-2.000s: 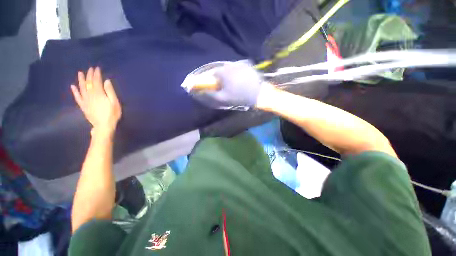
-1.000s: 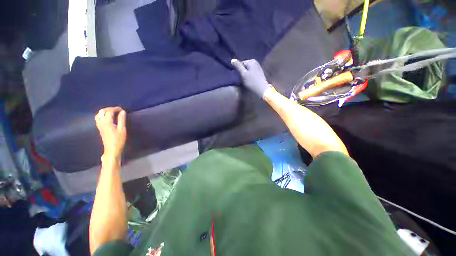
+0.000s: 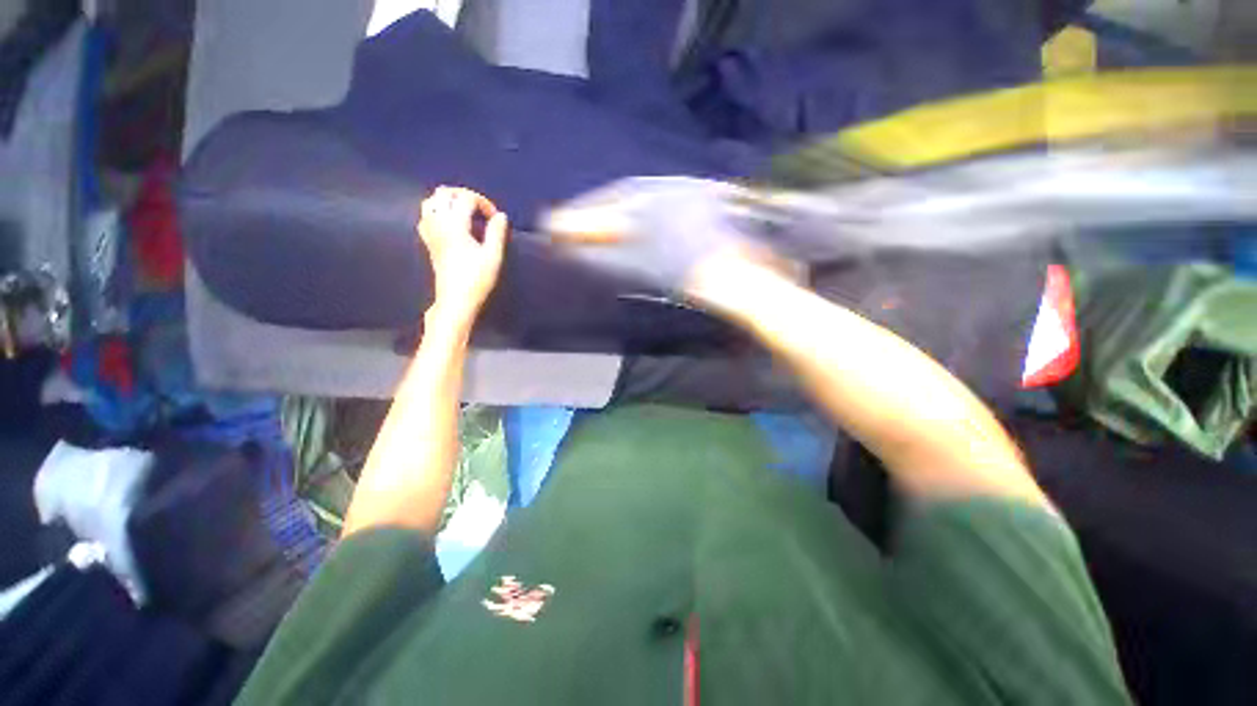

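Note:
The navy garment (image 3: 552, 138) lies over the long dark padded form (image 3: 290, 228), whose rounded left end is bare. My bare left hand (image 3: 462, 248) is on the garment's near part, fingers bent and thumb close to them, pinching the cloth. My gloved right hand (image 3: 676, 235) is blurred and closed round the handle of the steam iron (image 3: 586, 228), over the garment to the right of my left hand. The iron's soleplate is mostly hidden by blur and the glove.
Pale hoses (image 3: 993, 200) and a yellow hose (image 3: 1048, 117) run right from the iron, blurred. A red-and-white piece (image 3: 1055, 331) stands at the table's right, beside green cloth (image 3: 1172, 345). Dark cloth lies at lower right. Blue and green material hangs below the table.
My right hand has let go of the cloth and taken the iron from its place at the right, bringing it over the garment. My left hand still pinches near the cloth edge. The view has shifted.

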